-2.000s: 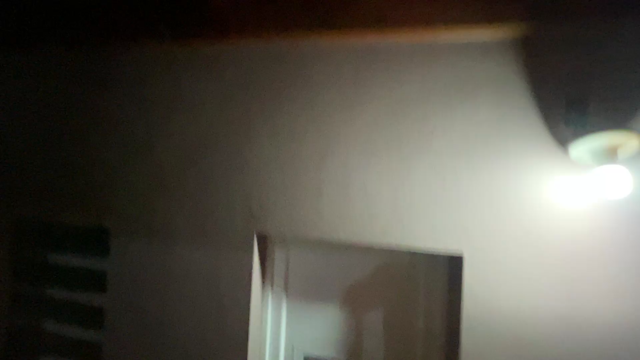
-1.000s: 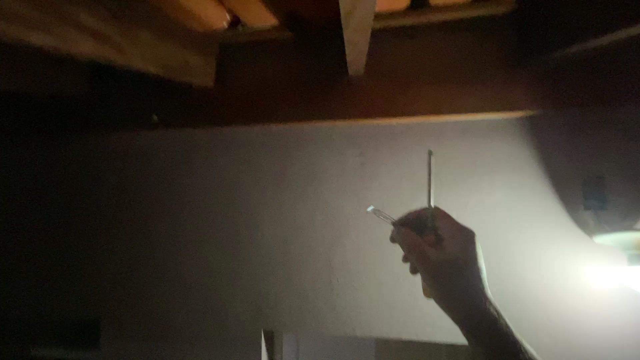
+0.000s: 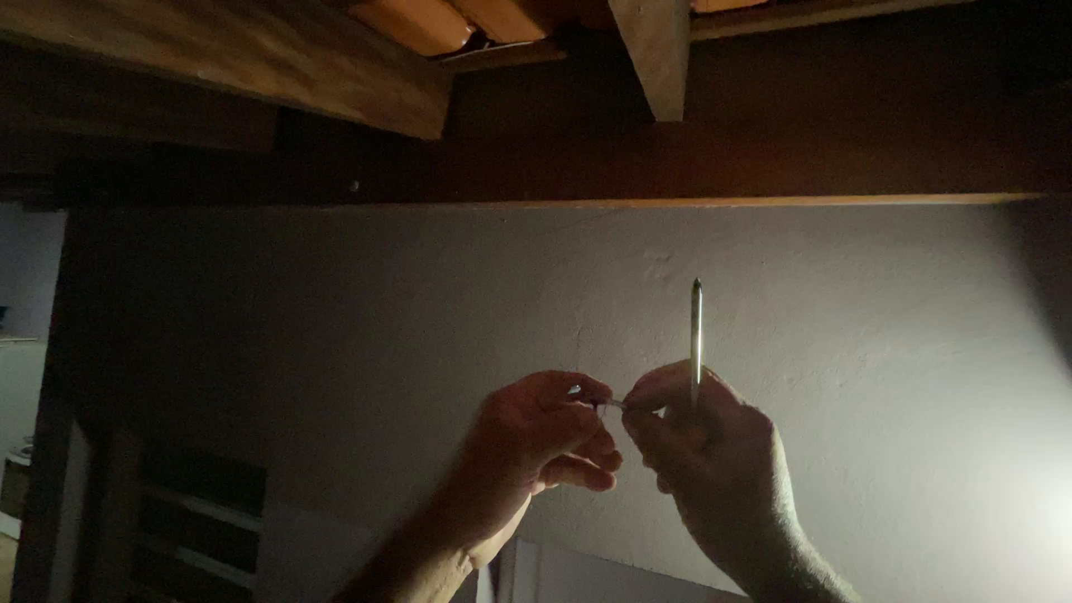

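Both of my hands are raised in front of the pale wall, their fingertips close together. My right hand (image 3: 712, 452) holds a thin metal rod, seemingly a screwdriver shaft (image 3: 697, 331), that points straight up; its handle is hidden in the palm. Between thumb and forefinger the same hand pinches one end of a small thin piece (image 3: 615, 404), too small to name. My left hand (image 3: 544, 435) pinches the other end of that piece, with its lower fingers curled loosely below.
Wooden roof beams (image 3: 662, 67) and orange roof tiles (image 3: 414, 25) are overhead. Behind the hands stands a plastered wall (image 3: 419, 318). A dark slatted shelf or rack (image 3: 201, 528) is at lower left, and bright light falls on the wall at right.
My left hand has come into view and taken hold of the small thin piece, which only my right hand held a second ago. Two seconds ago neither hand was in view.
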